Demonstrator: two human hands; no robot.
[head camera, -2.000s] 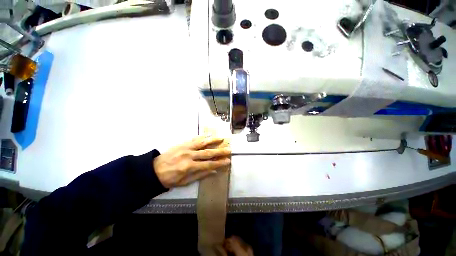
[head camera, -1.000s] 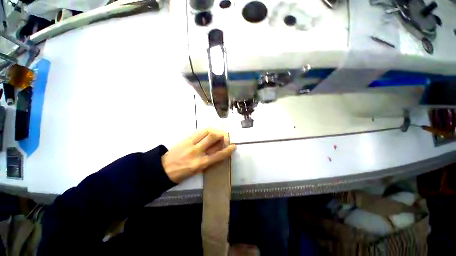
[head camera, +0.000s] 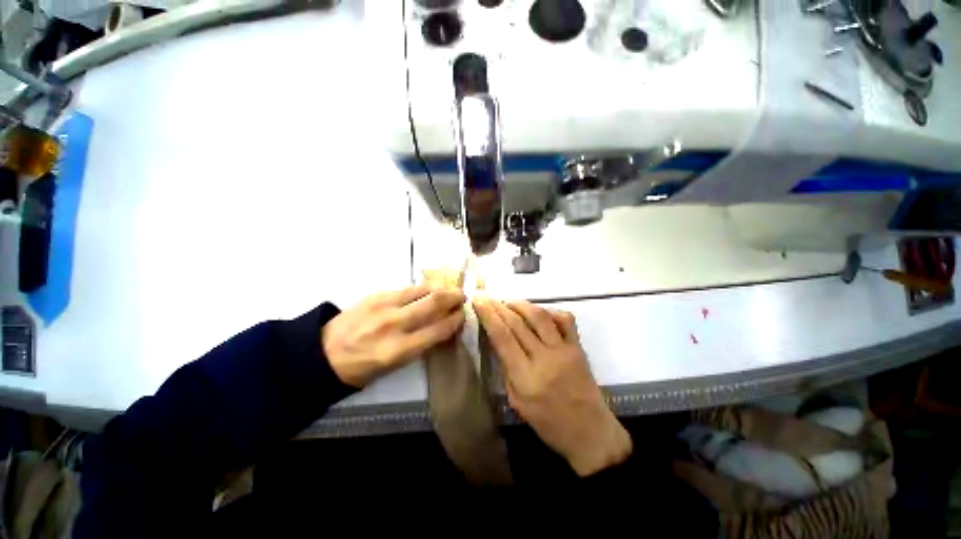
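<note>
A brown-beige fabric band (head camera: 459, 405) runs from below the lit machine head over the table's front edge. It bends to the right at its lower end. My left hand (head camera: 392, 335) pinches the band's left side near the needle area. My right hand (head camera: 553, 381) is at the band's right side, fingertips close to the left ones. A narrow white strip shows between the fingertips. The sewing machine head (head camera: 590, 95) is above, with its shiny metal guard (head camera: 481, 174) just behind my fingers. The needle and presser foot cannot be made out in the glare.
A tension knob (head camera: 583, 200) sits on the head. A blue sheet (head camera: 67, 221) with dark items lies at the left. An orange-handled tool (head camera: 904, 279) lies at the far right. Beige and white garment pieces (head camera: 785, 463) are heaped below the table's right side.
My right hand has come up from below the table edge to the band near the needle area. The band's lower part now bends right. My left hand's fingers have drawn in to a pinch.
</note>
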